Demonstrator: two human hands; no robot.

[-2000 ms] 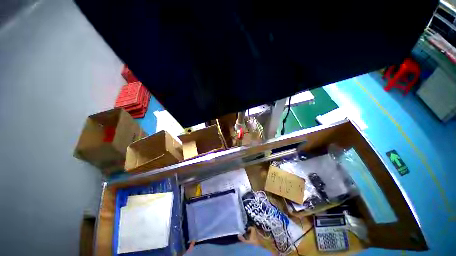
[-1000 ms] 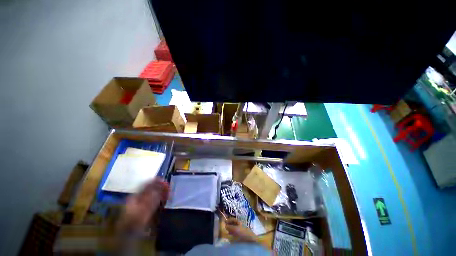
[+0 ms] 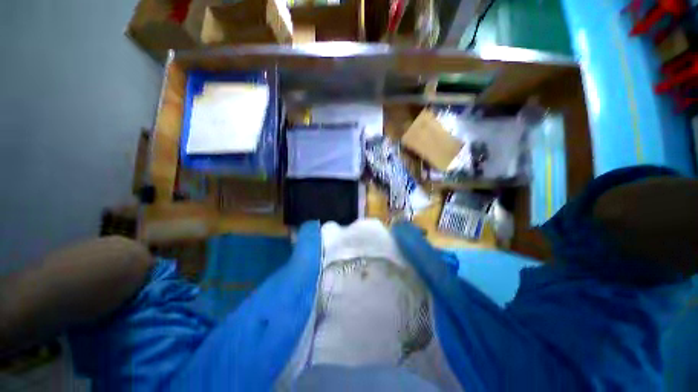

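Neither of my hands shows. A bare, blurred forearm runs out of the left edge and a dark, blurred arm out of the right edge, both from blue sleeves. Nearest in front is an open wooden desk (image 3: 174,107). In it lies a flat black item (image 3: 321,200) with a pale sheet (image 3: 324,151) over its far part. A blue tray (image 3: 222,162) with white paper (image 3: 228,119) lies to its left. A tangled cable bundle (image 3: 389,170), a brown card (image 3: 432,140) and a calculator (image 3: 463,215) lie to its right.
Open cardboard boxes (image 3: 237,23) stand behind the desk. Clear plastic (image 3: 501,149) lies in its right part. A grey wall (image 3: 69,99) is at left. Blue floor with a yellow line and red stools (image 3: 681,73) are at right.
The view has tipped down, showing my clothing and both arms. My hands, seen by the desk's near part before, are out of the picture. The black item still lies in the desk.
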